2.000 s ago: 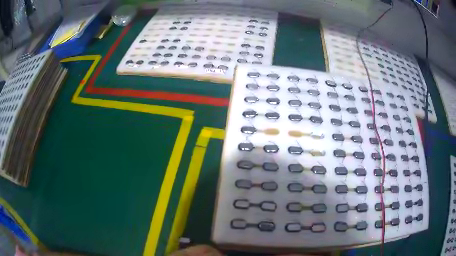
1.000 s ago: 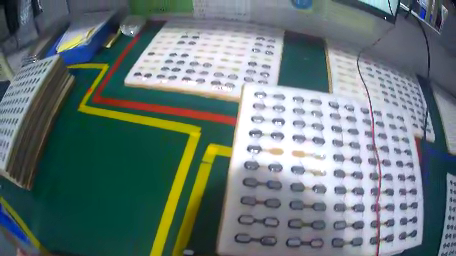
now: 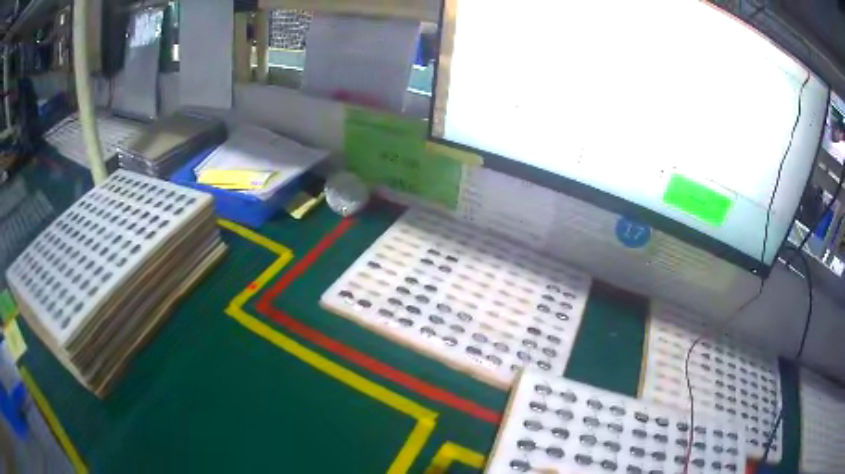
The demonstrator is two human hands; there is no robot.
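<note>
The nearest foam tray (image 3: 505, 454) lies at the bottom right, cut off by the lower edge. Its visible rows hold small dark oval components (image 3: 559, 433). Thin test leads (image 3: 688, 389), red and dark, hang down from the right across the tray. The test monitor (image 3: 593, 83) fills the upper right, with a bright white screen and a green result box (image 3: 698, 199). Neither of my hands is in the picture.
A tray stack (image 3: 139, 329) stands at the left. Another foam tray (image 3: 357, 268) lies behind the nearest one, with a further tray (image 3: 660, 338) at right. A blue bin (image 3: 236, 207) with papers and a round silvery object (image 3: 346, 193) are at the rear. Yellow tape (image 3: 343, 370) marks the green mat.
The view has tilted up, so the monitor with its green box now shows and the nearest tray has slid down, partly out of the frame. The skin at the bottom edge is gone.
</note>
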